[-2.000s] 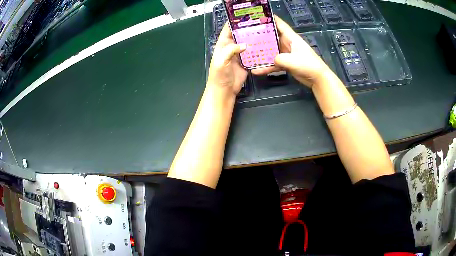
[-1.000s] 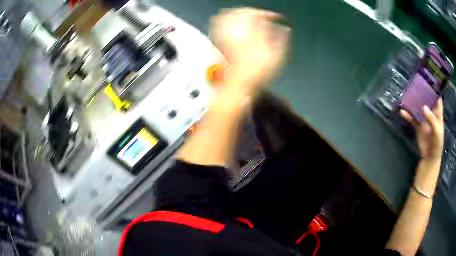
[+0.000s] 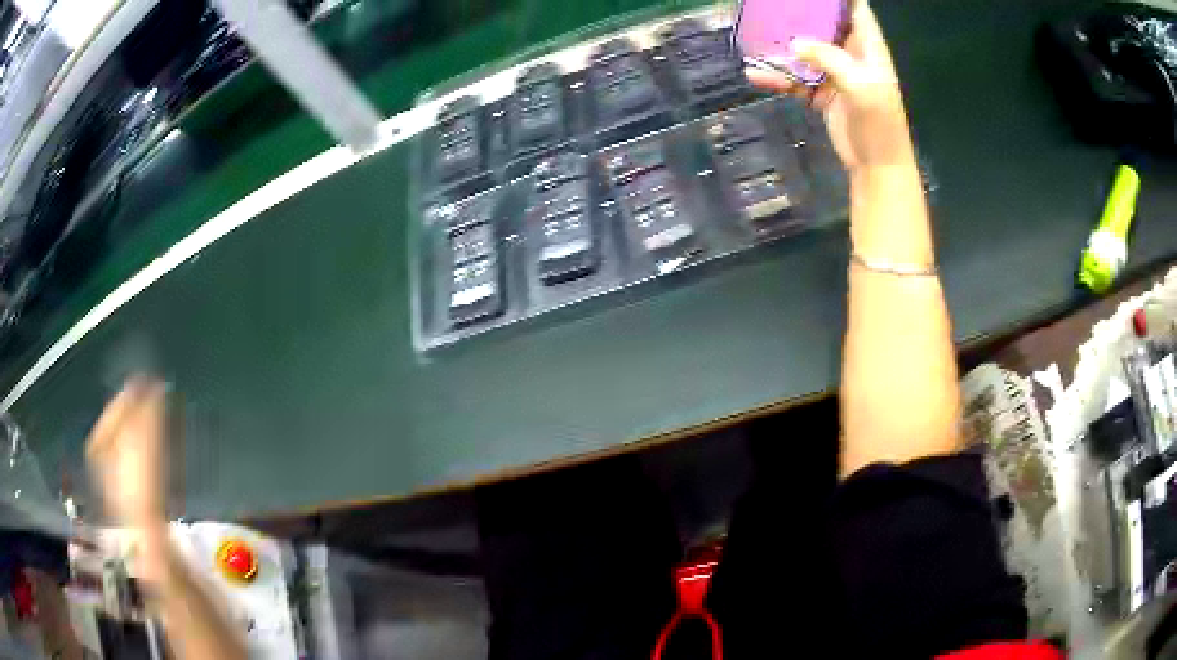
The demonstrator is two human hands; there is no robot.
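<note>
A smartphone with a pink lit screen (image 3: 790,29) is cut off by the top edge of the picture. My right hand (image 3: 855,97) holds it over the right part of a clear blister tray (image 3: 445,338). The tray lies on the green bench, with dark oblong housing assemblies (image 3: 564,226) in two rows of pockets. The phone and hand hide part of the tray's right side. My left hand (image 3: 129,445) is raised at the far left, away from the tray, and blurred. I cannot tell whether it holds anything.
A white fixture panel (image 3: 265,606) with a red emergency stop button (image 3: 238,558) is at lower left. A yellow-green stick (image 3: 1110,232) and a black box (image 3: 1120,80) are at right. Another machine (image 3: 1136,438) is at lower right. A red strap (image 3: 692,606) hangs below the bench edge (image 3: 581,462).
My left hand has let go of the phone, reached over the left machine, and is now at the far left. My right hand still holds the phone. The view swung left and came back.
</note>
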